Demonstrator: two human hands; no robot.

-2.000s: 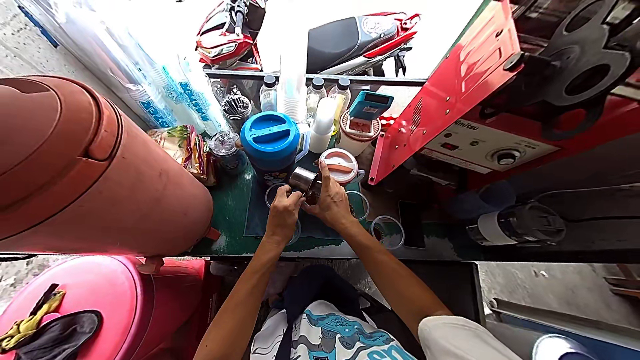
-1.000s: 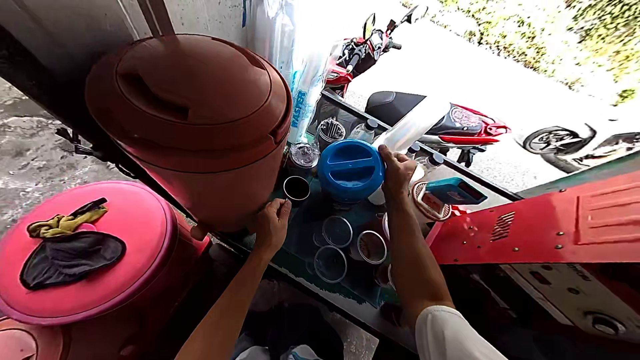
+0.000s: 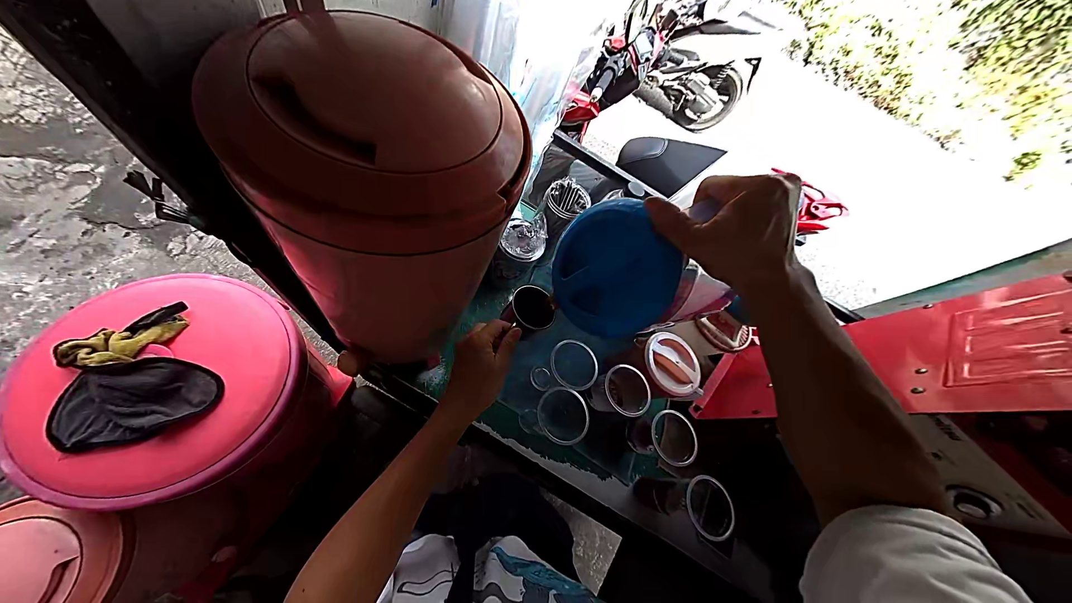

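Observation:
My right hand (image 3: 737,222) grips a plastic pitcher with a blue lid (image 3: 620,268) and tilts it leftward, its lid turned toward a small dark cup (image 3: 533,307). My left hand (image 3: 486,360) holds that cup near its rim. Whether liquid flows between them I cannot tell. Clear plastic cups stand below on the green counter: one (image 3: 574,364), another (image 3: 563,416), and several more toward the lower right, such as this one (image 3: 710,507). A white-lidded container with an orange handle (image 3: 672,365) is right of the pitcher.
A large brown lidded drum (image 3: 368,167) stands left of the counter. Lower left is a pink drum (image 3: 251,360) with a dark cloth (image 3: 134,402) on its lid. A red metal machine (image 3: 988,343) is at the right. Straws in a container (image 3: 565,201) stand behind; motorcycles (image 3: 695,84) are parked outside.
My right hand has lifted the blue-lidded pitcher from upright on the counter and tilted it toward the dark cup. My left hand stays at that cup. The view has shifted.

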